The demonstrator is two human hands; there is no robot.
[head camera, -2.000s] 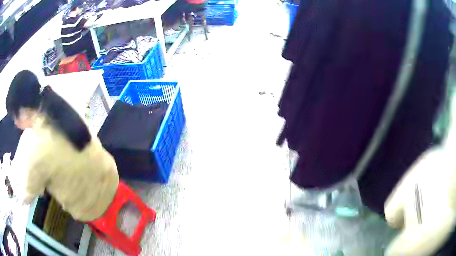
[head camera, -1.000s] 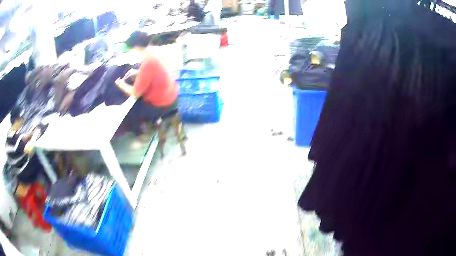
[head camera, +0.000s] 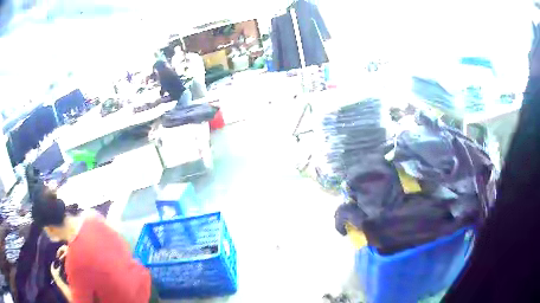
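Neither of my hands shows in the head view. Nearest on the right is a blue bin (head camera: 408,272) heaped with dark garments (head camera: 414,219), with small yellow patches among them. A tall stack of dark folded pieces (head camera: 355,130) rises behind it. A very dark shape (head camera: 503,237), perhaps hanging garments, fills the right edge and is cut off by it. The picture is blurred and overexposed.
A person in red (head camera: 106,260) bends over dark garments at lower left. A blue lattice crate (head camera: 189,284) and a small blue stool (head camera: 174,198) stand on the floor. Beyond are a white bin (head camera: 183,148), long tables (head camera: 112,127), people and hanging dark garments (head camera: 299,38).
The view has moved forward along the aisle. The person in red is now nearer at lower left, and the heaped blue bin is larger. The dark shape covers less of the right side.
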